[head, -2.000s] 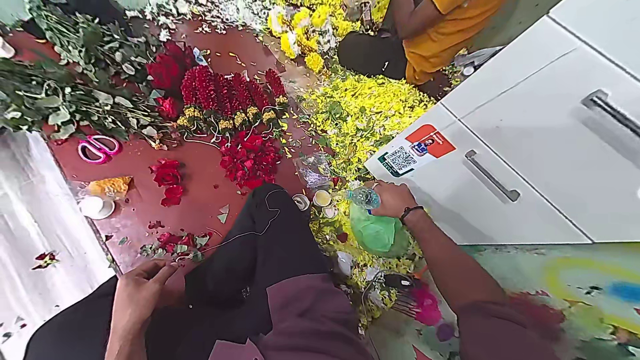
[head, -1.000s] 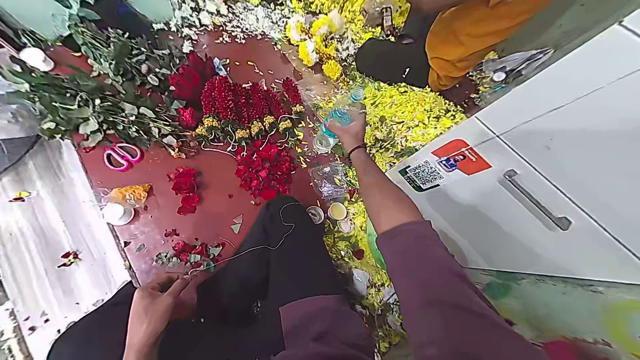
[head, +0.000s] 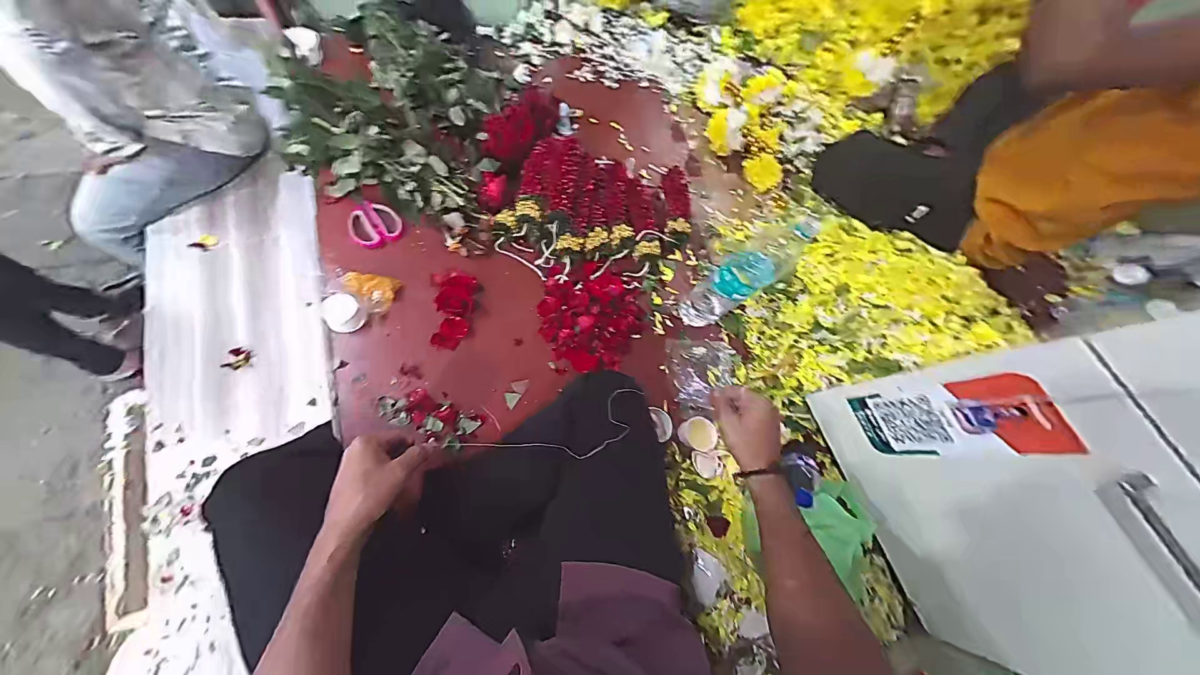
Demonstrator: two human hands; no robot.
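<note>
My left hand [head: 380,478] pinches a white thread [head: 534,444] at my lap; the thread runs over my dark trousers to my right knee. My right hand [head: 747,427], fingers curled, is above small round containers [head: 698,433] by that knee; whether it holds anything is not clear. Loose rose petals and leaves [head: 431,412] lie beside my left hand. Farther off are a heap of red petals [head: 591,314] and red flower garlands [head: 591,187] with yellow ends and white strings. A plastic bottle [head: 741,277] lies on its side right of them.
Pink scissors [head: 375,225], a white cup [head: 344,312] and leafy stems [head: 384,131] lie at the left. Yellow petals [head: 872,291] spread at the right beside a white cabinet [head: 1012,544] and green plastic [head: 834,534]. A person in orange [head: 1078,169] sits at upper right; other people are at left.
My right hand has come back from the bottle toward my right knee, leaving the bottle lying by the garlands. Two seconds ago that hand was at a bottle near the cabinet. The view has shifted.
</note>
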